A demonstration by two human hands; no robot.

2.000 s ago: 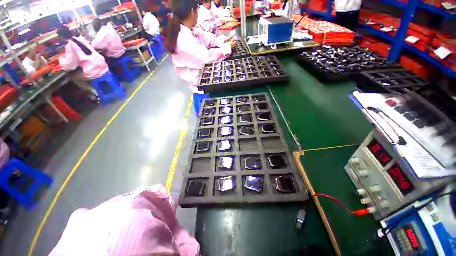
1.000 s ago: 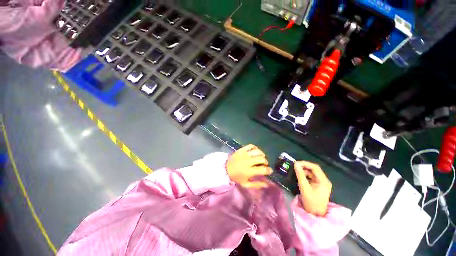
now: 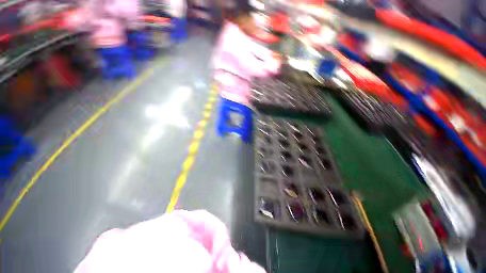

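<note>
The view is strongly blurred. A dark foam tray (image 3: 259, 199) lies on the green bench right of centre, nearest in front of me. Most of its pockets hold black watch bodies (image 3: 294, 210); a pocket near its left front looks empty. A pink sleeve shows at the bottom edge, left of the tray. Neither my left hand nor my right hand shows.
More filled trays (image 3: 290, 97) lie behind. A person in pink (image 3: 237, 61) is beside them, near a blue stool (image 3: 234, 118). A power supply (image 3: 418, 229) is at the lower right. A grey aisle with yellow lines runs left; other people are at the far left.
One second ago both hands were in view at a lit watch body before the toggle clamps. Now the camera looks up along the bench and aisle; hands and clamps are out of view.
</note>
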